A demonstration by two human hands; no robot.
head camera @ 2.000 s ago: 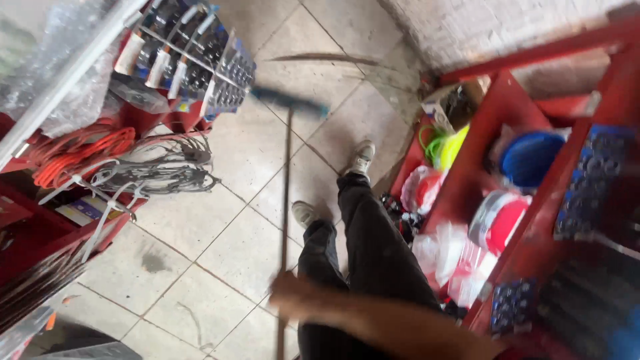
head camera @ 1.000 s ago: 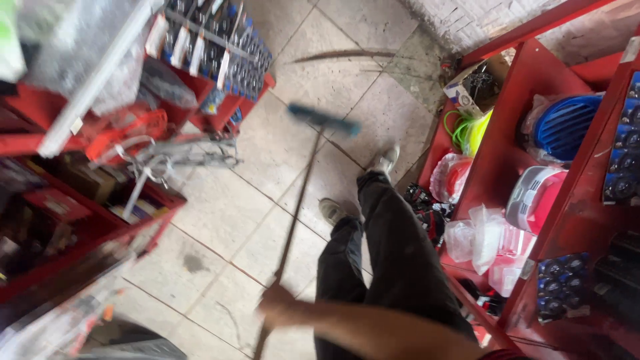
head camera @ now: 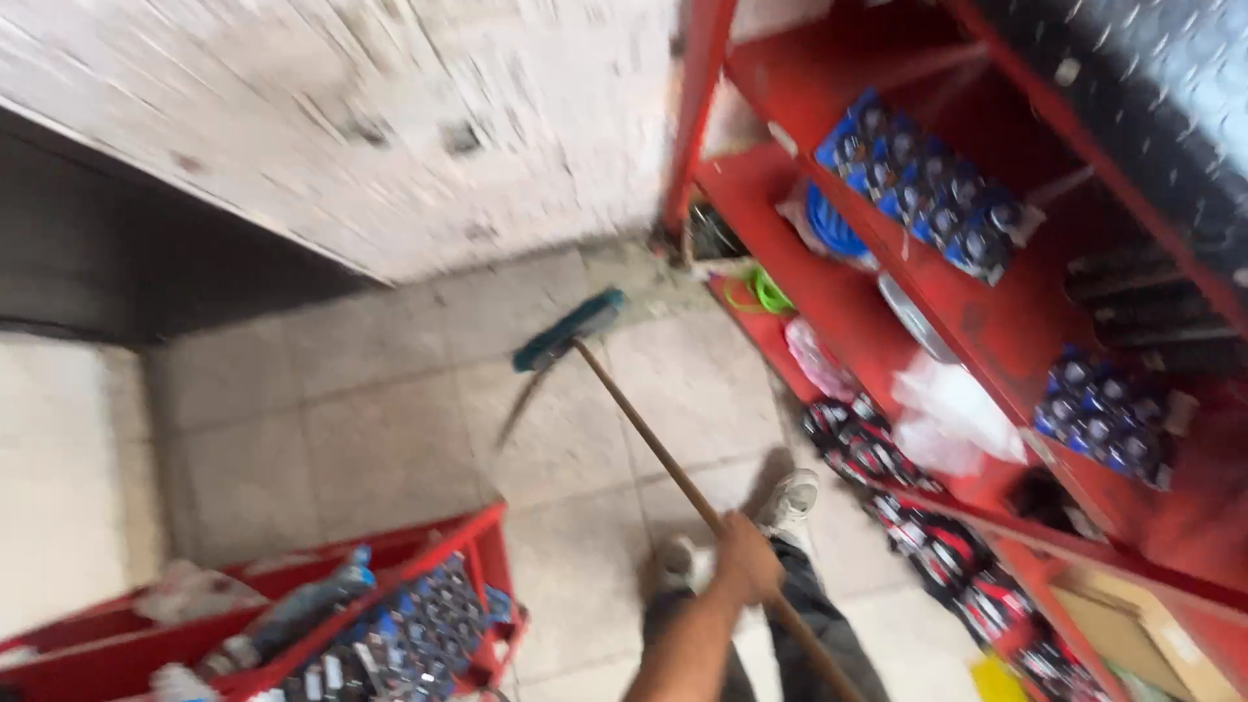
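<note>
My left hand (head camera: 749, 560) is closed around the wooden handle of a push broom (head camera: 648, 434), its forearm rising from the bottom edge, left of my legs. The broom's teal head (head camera: 570, 330) rests on the tiled floor, ahead and to the left of my shoes (head camera: 792, 499). Beside the head, a dark curved streak (head camera: 526, 402) shows on the tiles. Past my hand the handle runs down to the bottom edge, where its upper end is cut off. My right hand is out of view.
A red shelf unit (head camera: 985, 390) at right holds carded goods (head camera: 926, 185), plastic bags (head camera: 951, 414) and a blue basket (head camera: 837, 222). A red rack (head camera: 429, 536) with more carded goods stands lower left. A whitish wall (head camera: 468, 127) and a dark panel (head camera: 146, 224) lie ahead.
The view has turned left toward the wall. The broom head has moved nearer the wall corner. The visible forearm now comes from left of my legs; before, it crossed them from the lower right.
</note>
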